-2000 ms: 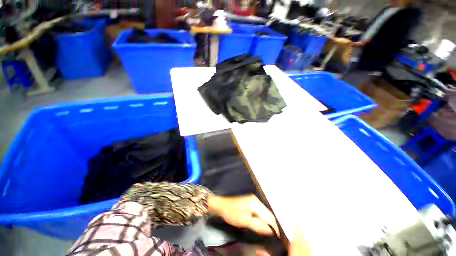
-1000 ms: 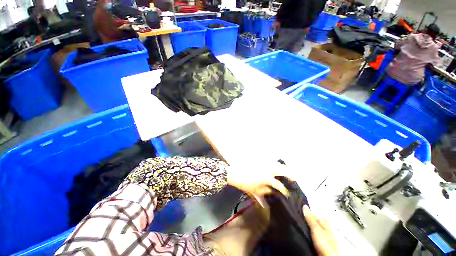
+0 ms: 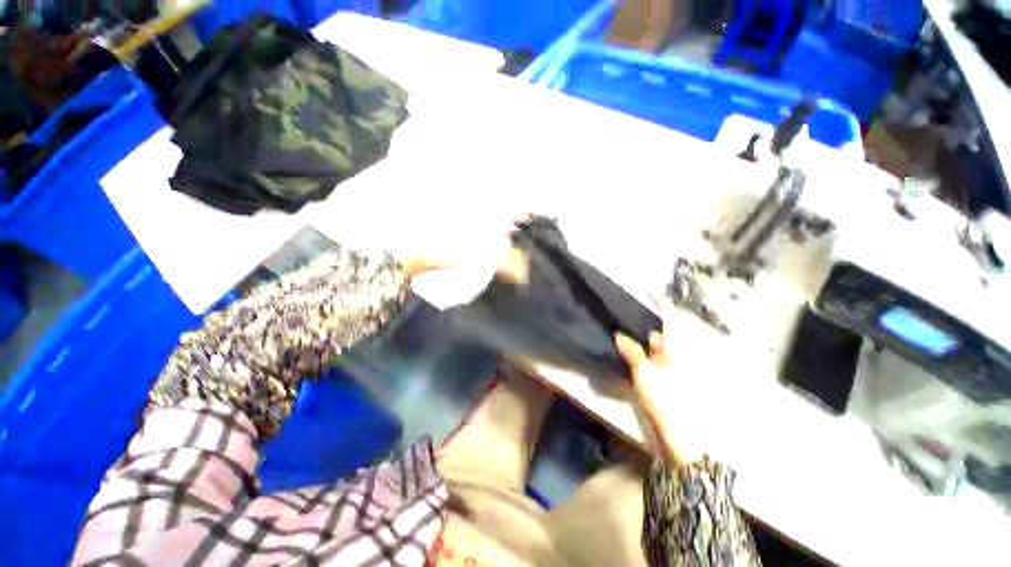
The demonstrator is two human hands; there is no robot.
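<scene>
A black fabric panel point(image 3: 582, 290) lies at the front edge of the white table, with a darker strip along it and a greyer part hanging towards my lap. My left hand point(image 3: 471, 277), blurred and washed out by light, is at its left end with the fingertips on the fabric. My right hand point(image 3: 656, 382) pinches its right end between thumb and finger. The white sewing machine head point(image 3: 759, 238) stands to the right of the panel, apart from it. A pile of camouflage and black pieces point(image 3: 294, 122) lies at the table's far left.
A control panel with a pale-blue display point(image 3: 918, 330) and a flat black rectangle point(image 3: 823, 357) are at the right. A blue bin point(image 3: 687, 94) stands behind the white table point(image 3: 466, 144). Another blue bin point(image 3: 83, 332) is at the left. The table's front edge runs past my lap.
The view has swung down and right. The black panel, bunched between my hands before, is now spread across the table edge. My hands have moved further apart.
</scene>
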